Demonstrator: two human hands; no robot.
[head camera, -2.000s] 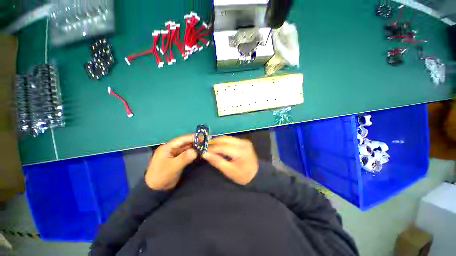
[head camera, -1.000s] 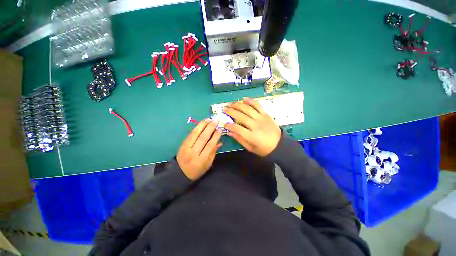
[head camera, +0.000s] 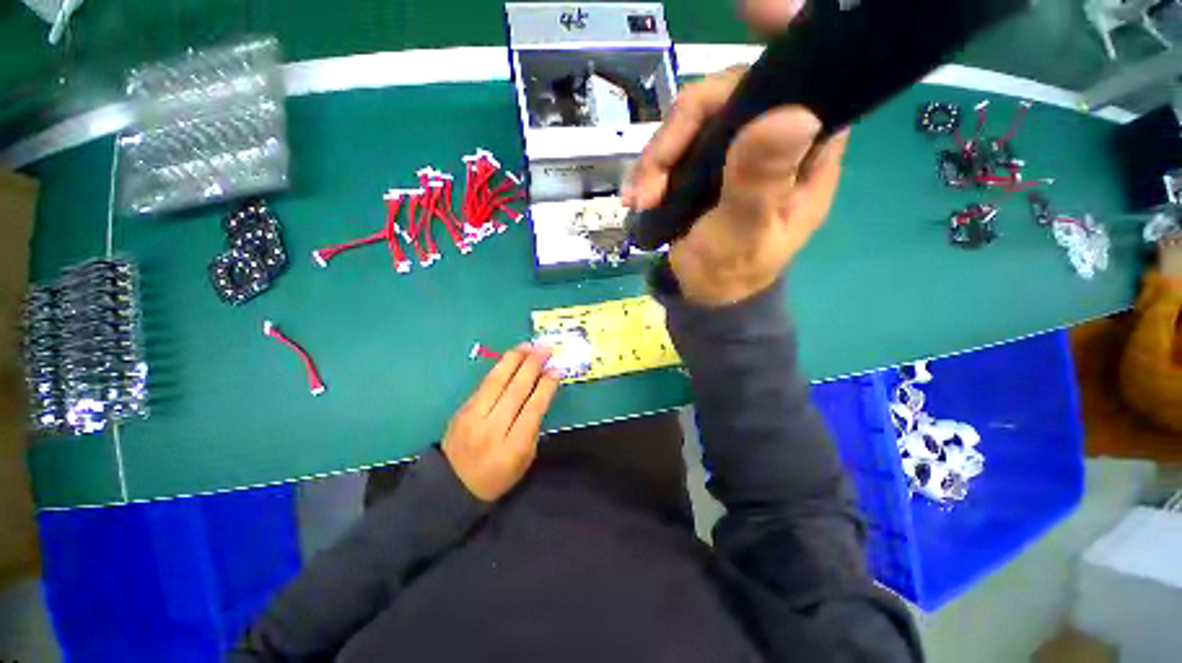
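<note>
My right hand (head camera: 758, 194) is wrapped around the thick black electric screwdriver (head camera: 726, 143), its lower end over the front of the grey-white screw feeder (head camera: 603, 181). My left hand (head camera: 499, 421) lies at the left end of the cream-yellow assembly fixture (head camera: 622, 339), its fingertips touching a small whitish module (head camera: 568, 352) on it. A short red cable end (head camera: 485, 352) sticks out left of the fingertips. My right forearm hides the fixture's right end. The screwdriver's tip is too blurred to make out.
Red cables (head camera: 447, 214) lie left of the feeder, one single cable (head camera: 296, 359) nearer me. Black round boards (head camera: 246, 253) and blister trays (head camera: 86, 343) are at left. Wired black discs (head camera: 975, 166) lie at right. A blue bin (head camera: 1011, 453) holds white housings (head camera: 936, 447). Another person's sleeve shows at the right edge.
My right hand has left the fixture and taken hold of the screwdriver above the feeder. My left hand has stayed at the module. The view has shifted, showing more of the feeder.
</note>
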